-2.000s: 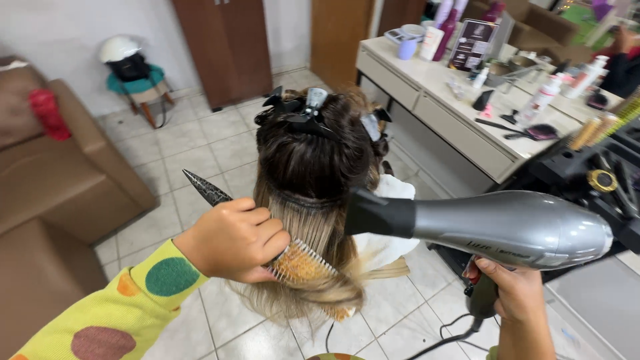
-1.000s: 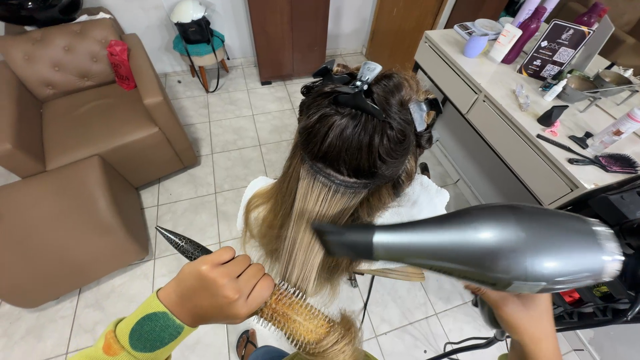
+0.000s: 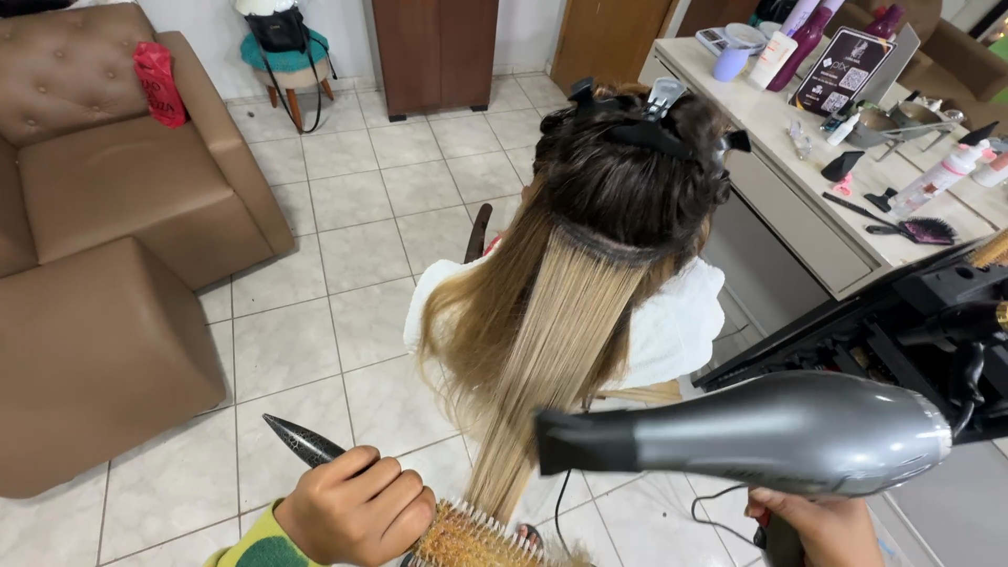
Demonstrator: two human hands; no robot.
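Note:
My left hand (image 3: 358, 504) is closed around the dark, pointed handle of a round hairbrush (image 3: 472, 539), whose bristles hold the ends of a long blond section of hair (image 3: 559, 339). That section is stretched down from the back of a seated person's head. Dark upper hair (image 3: 622, 189) is pinned up with black and silver hair clips (image 3: 665, 98). With my right hand (image 3: 823, 524) I grip a silver hair dryer (image 3: 756, 433), its black nozzle pointing left beside the lower part of the blond section. A white towel (image 3: 677, 323) lies over the person's shoulders.
A brown armchair (image 3: 118, 173) and ottoman (image 3: 94, 362) stand at left. At right are a counter (image 3: 787, 150) with bottles, a paddle brush (image 3: 925, 230) and bowls, and a black tool trolley (image 3: 835, 346). A stool (image 3: 291, 75) holds a bag. A cord hangs by the dryer.
My left hand has drawn the round brush down the blond hair to its ends, and the section is now straight and taut. The dryer has moved lower along it. The view has shifted.

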